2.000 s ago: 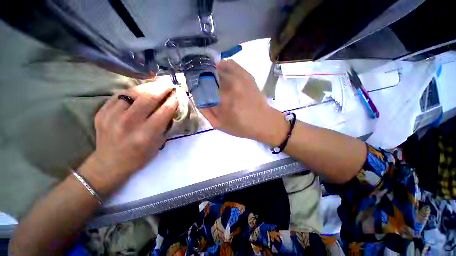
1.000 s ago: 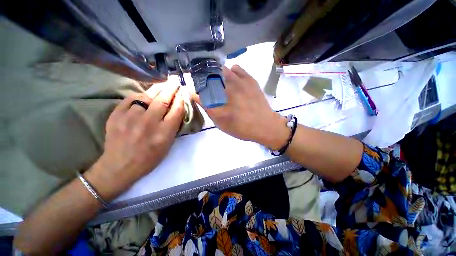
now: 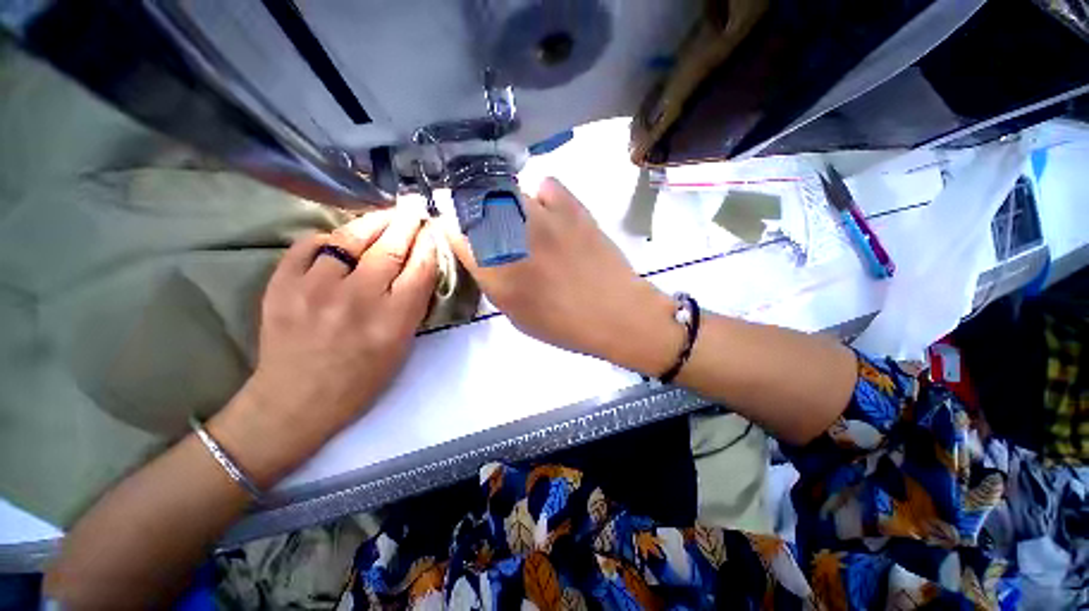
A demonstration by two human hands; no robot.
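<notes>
The olive garment (image 3: 179, 281) spreads over the table left of the needle. Its folded edge (image 3: 447, 269) stands up between my hands, just below the presser foot (image 3: 430, 201). My left hand (image 3: 340, 316) lies on the garment with its fingertips at the folded edge, pinching or pressing it by the needle. My right hand (image 3: 561, 269) is right of the needle, partly behind the blue-grey attachment (image 3: 499, 227). Its fingertips are hidden there, so I cannot tell whether they hold cloth.
The white machine head (image 3: 442, 60) overhangs the work. A small olive piece (image 3: 749, 215) lies on clear plastic at right. Red-and-blue snips (image 3: 862, 227) lie beyond it, beside a white plastic bag (image 3: 943, 269). A ruler-marked strip (image 3: 514, 448) runs along the table's front edge.
My left hand has moved slightly right and closer to the needle. My right hand stays beside the attachment. The view has shifted a little.
</notes>
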